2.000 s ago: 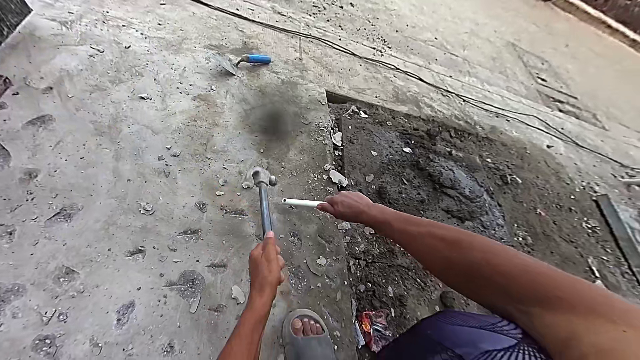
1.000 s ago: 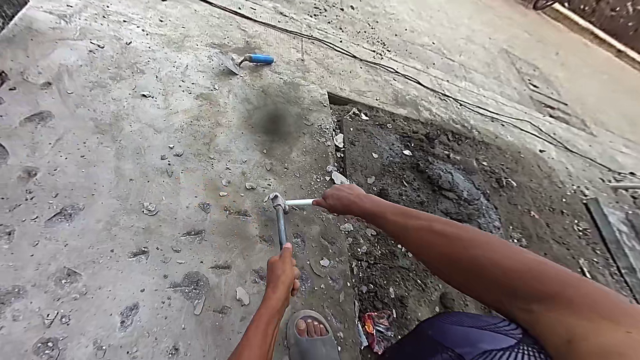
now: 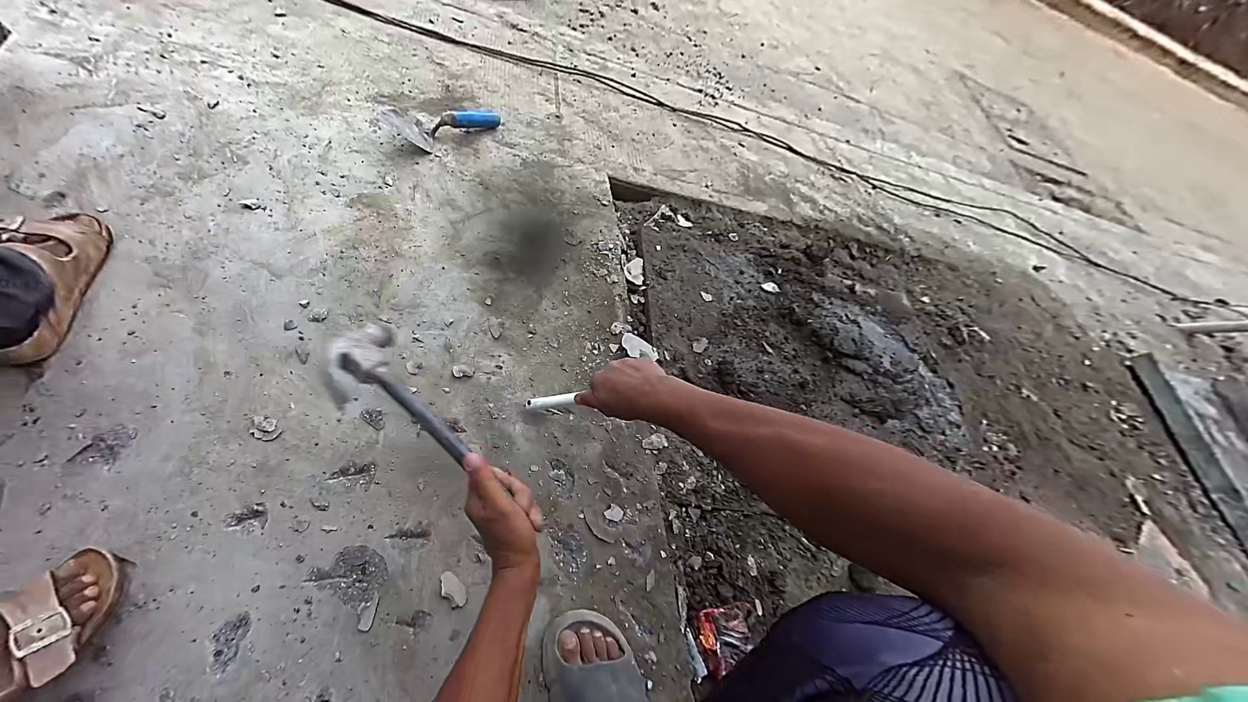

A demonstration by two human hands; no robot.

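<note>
My left hand (image 3: pixel 502 512) grips the shaft of a claw hammer (image 3: pixel 424 414), whose blurred head is raised to the upper left of the hand. My right hand (image 3: pixel 629 388) is closed on a thin white rod or pipe (image 3: pixel 554 401); its bare end points left toward the hammer, apart from it. The rest of the rod is hidden in the fist. Beneath both lies a chipped concrete slab (image 3: pixel 341 244) with loose fragments.
A trowel with a blue handle (image 3: pixel 471 120) lies on the slab. Right of the slab edge is a sunken patch of dark wet mortar (image 3: pixel 877 361). A black cable (image 3: pixel 682 109) crosses behind. Another person's sandalled feet (image 3: pixel 73 614) stand at left. A crumpled red wrapper (image 3: pixel 723 634) lies near my knee.
The hammer head, against the white rod's end one second ago, has swung away to the left. Another person's feet have come into view at left.
</note>
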